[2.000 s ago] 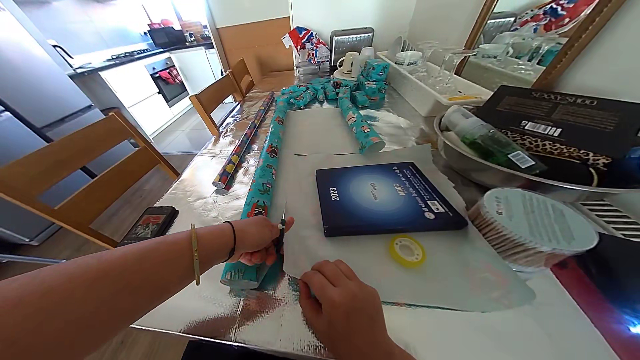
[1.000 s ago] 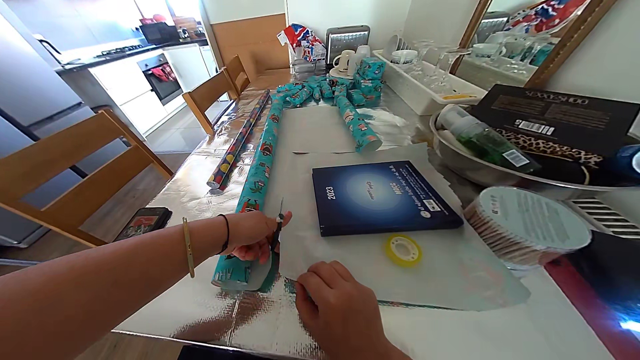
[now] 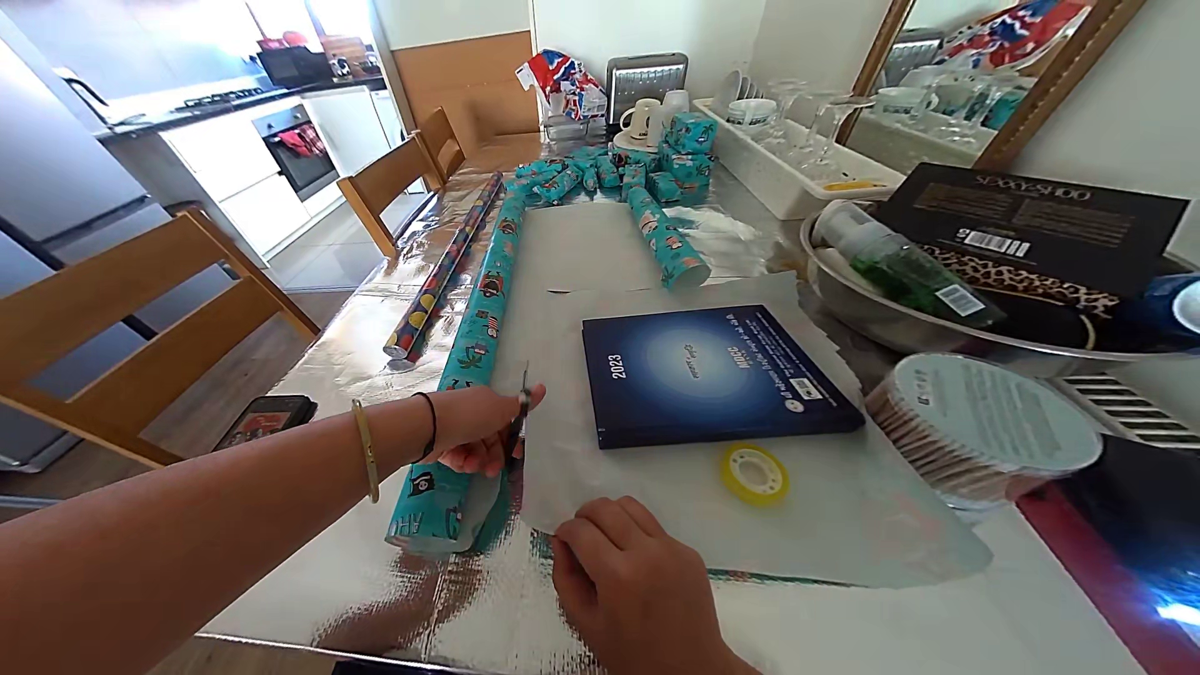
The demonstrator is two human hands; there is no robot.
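Scissors (image 3: pixel 517 417) are in my left hand (image 3: pixel 483 431), blades pointing away, at the cut edge between the teal wrapping paper roll (image 3: pixel 478 347) and a sheet of wrapping paper (image 3: pixel 647 506) lying pale side up. With its fingers curled, my right hand (image 3: pixel 628 572) holds the sheet's near left corner. On the sheet lie a dark blue book (image 3: pixel 703 375) marked 2023 and, nearer me, a yellow roll of tape (image 3: pixel 755 474). How far the blades are apart is unclear.
A patterned roll (image 3: pixel 445 272) and a phone (image 3: pixel 267 420) lie to the left. Small teal-wrapped parcels (image 3: pixel 609 173) sit at the back. Along the right stand a dish rack (image 3: pixel 778 169), a metal bowl (image 3: pixel 844 291) and a tub of cotton swabs (image 3: pixel 980 431).
My left hand with the scissors has moved slightly away from me along the paper's edge. The right hand stays at the near corner; book and tape lie as before.
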